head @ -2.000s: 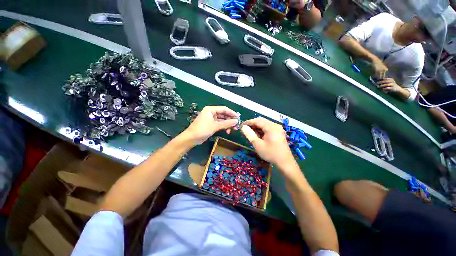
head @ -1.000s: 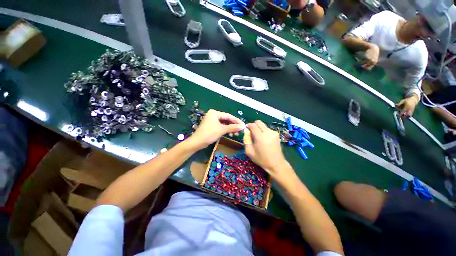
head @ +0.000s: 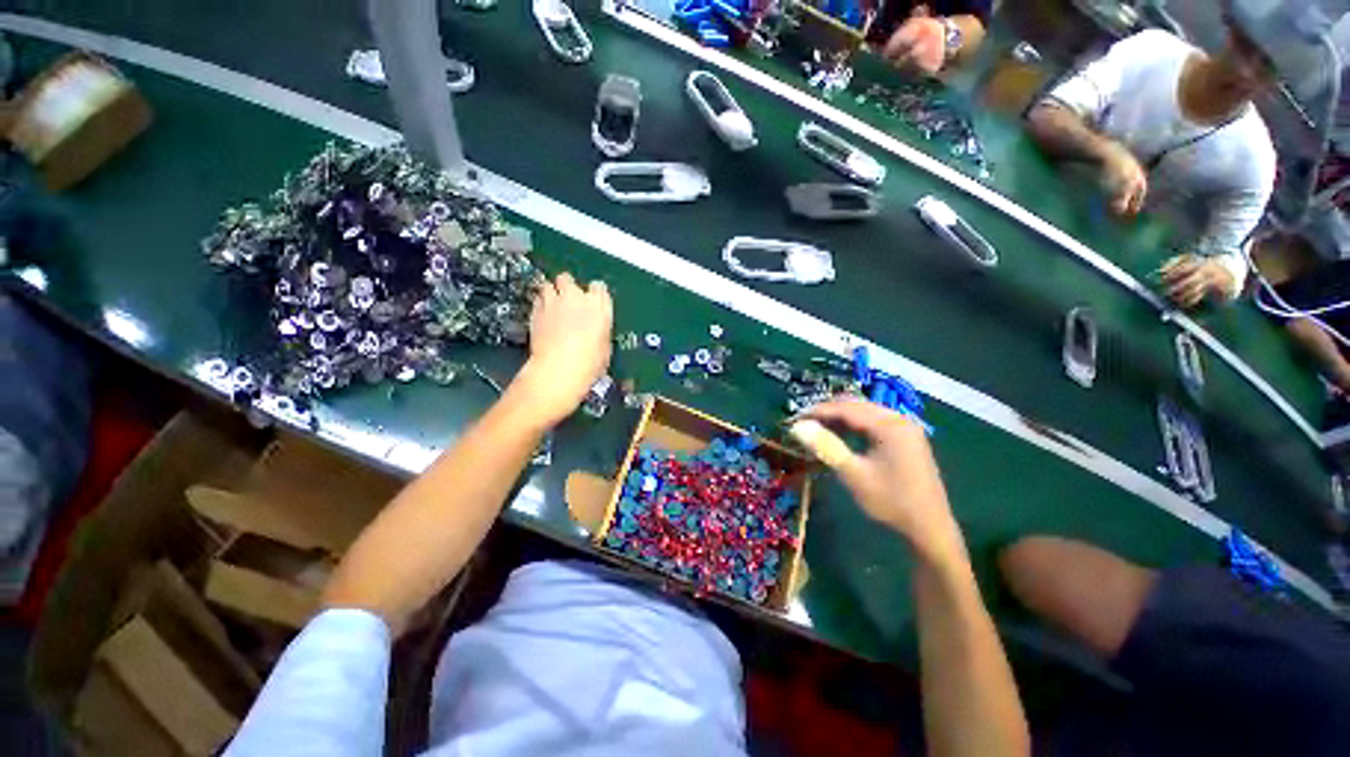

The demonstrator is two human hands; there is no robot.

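My left hand (head: 569,343) is at the right edge of a large tangled pile of small greenish parts with pale rings (head: 363,281); its fingertips meet the pile's edge and I cannot tell if they hold anything. My right hand (head: 874,459) is above the right back corner of a shallow cardboard box (head: 606,500), near small loose parts; whether something is between its fingers is unclear. The box holds dark blue-grey discs mixed with bright red bits (head: 711,518). Blue cylinders (head: 888,391) lie behind my right hand. Small pale rings (head: 693,360) lie behind the box.
Grey oval housings (head: 652,182) lie along the middle belt, beyond a white edge strip (head: 666,274). A grey post (head: 415,89) stands behind the pile. A small carton (head: 77,121) is at far left, a large open carton (head: 222,562) below. Another person's arm (head: 1073,584) is at right.
My hands were together behind the box and have parted: left to the pile's edge, right towards the blue cylinders. The housings have shifted right. Small rings now show where my hands were.
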